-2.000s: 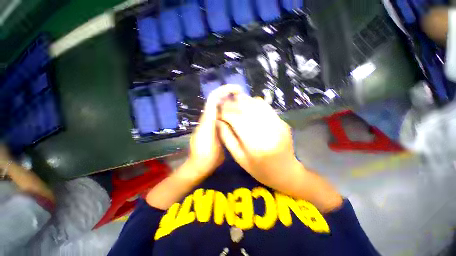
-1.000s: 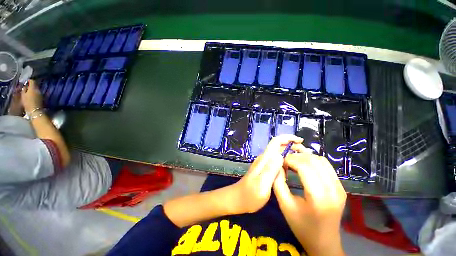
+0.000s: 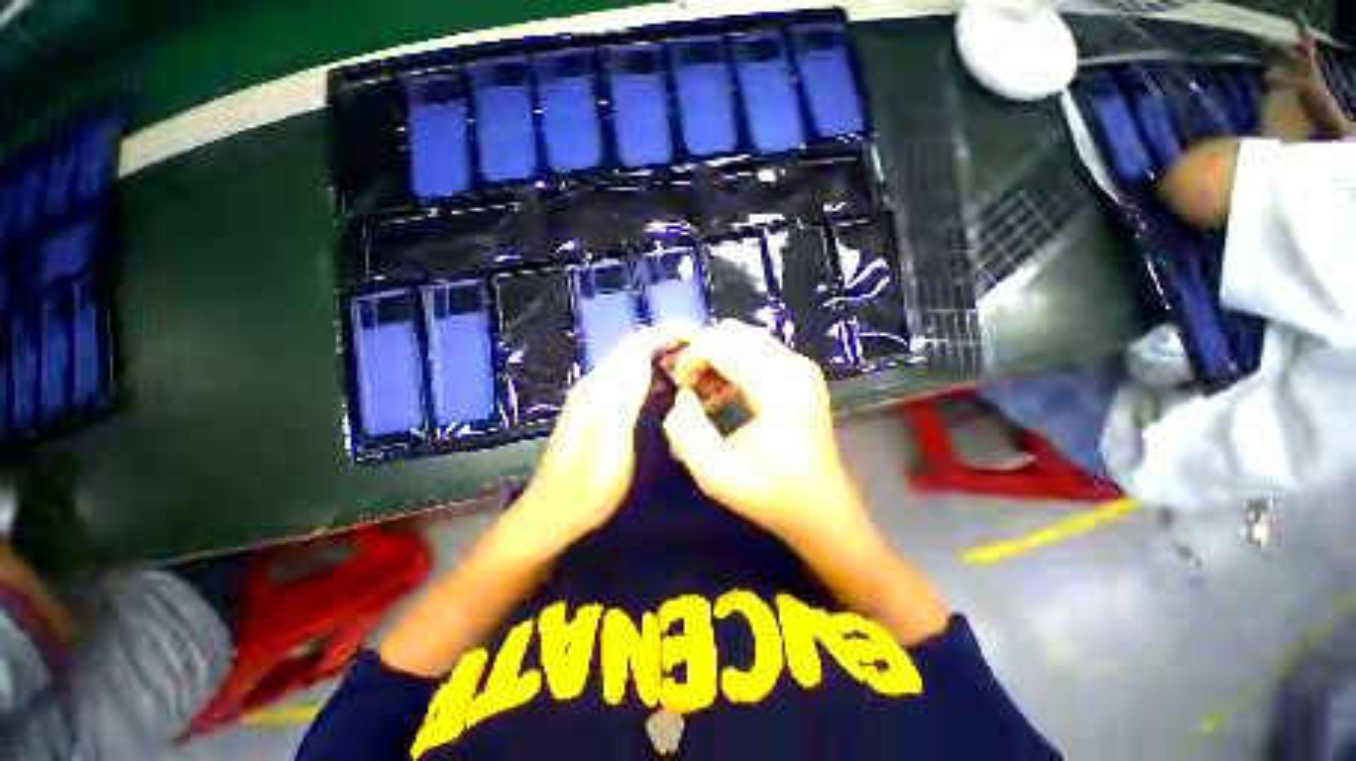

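My left hand (image 3: 602, 431) and my right hand (image 3: 773, 424) are raised together in front of my chest. Their fingertips meet around a small dark part (image 3: 677, 361), mostly hidden by the fingers; I cannot tell its shape. Just beyond is a black blister tray (image 3: 528, 320). Its far row holds several blue phone cases (image 3: 571, 119), with the left end pocket empty. Its sideways middle row is empty. Its near row has two cases at the left, an empty pocket, two more cases partly behind my fingertips, then empty glossy pockets.
Another tray with blue cases (image 3: 60, 320) lies at the left edge. A grid-lined sheet (image 3: 1026, 223) and a white disc (image 3: 1016, 48) are right of my tray. People's arms (image 3: 1205, 186) show at both sides, with red stools (image 3: 989, 454) below the bench.
The view has turned, so the tray appears further left. My hands still meet at the fingertips, now more upright. The cases in the tray look the same.
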